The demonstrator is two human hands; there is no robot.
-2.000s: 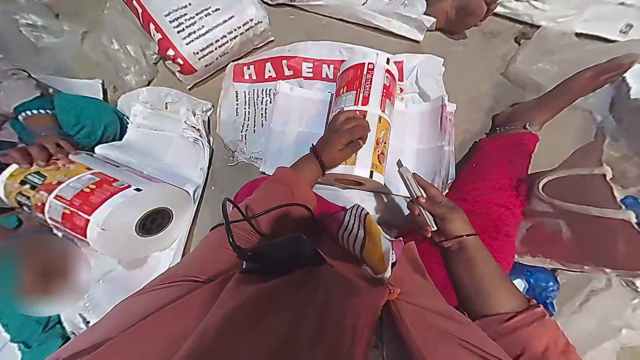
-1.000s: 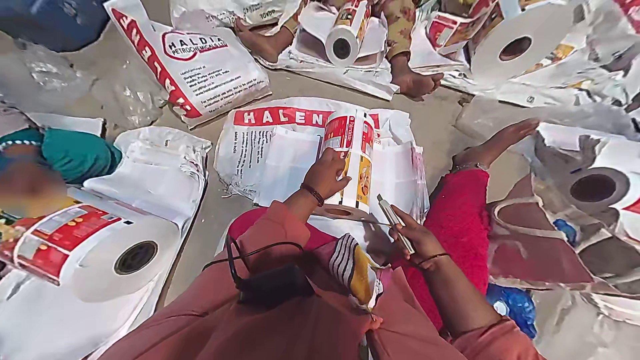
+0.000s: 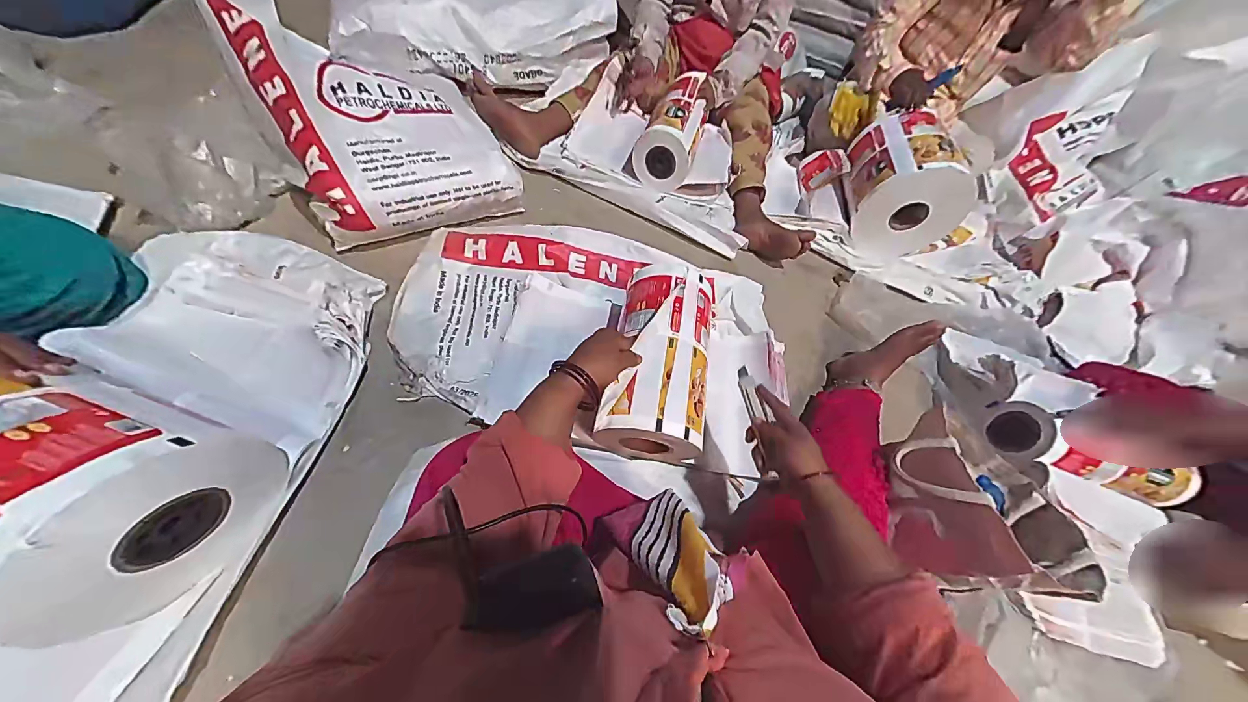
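Observation:
A roll of printed packaging film lies on a flattened white woven sack in front of my legs, its cardboard core facing me. My left hand rests against the roll's left side, fingers on the film's edge. To the right of the roll, my right hand holds a slim, light-coloured utility knife, its tip pointing up and away from me. A printed loose layer of film shows on the roll near my left fingers. White sheets lie under the roll on both sides.
A larger film roll lies at the left beside a co-worker's arm. Ahead, seated people have more rolls on sacks. A printed white sack lies at the upper left. Clear plastic and a brown mesh-like bag lie to the right.
My left hand has moved from the top of the roll to its left side. The knife remains in my right hand. The view has shifted to show more of the people ahead.

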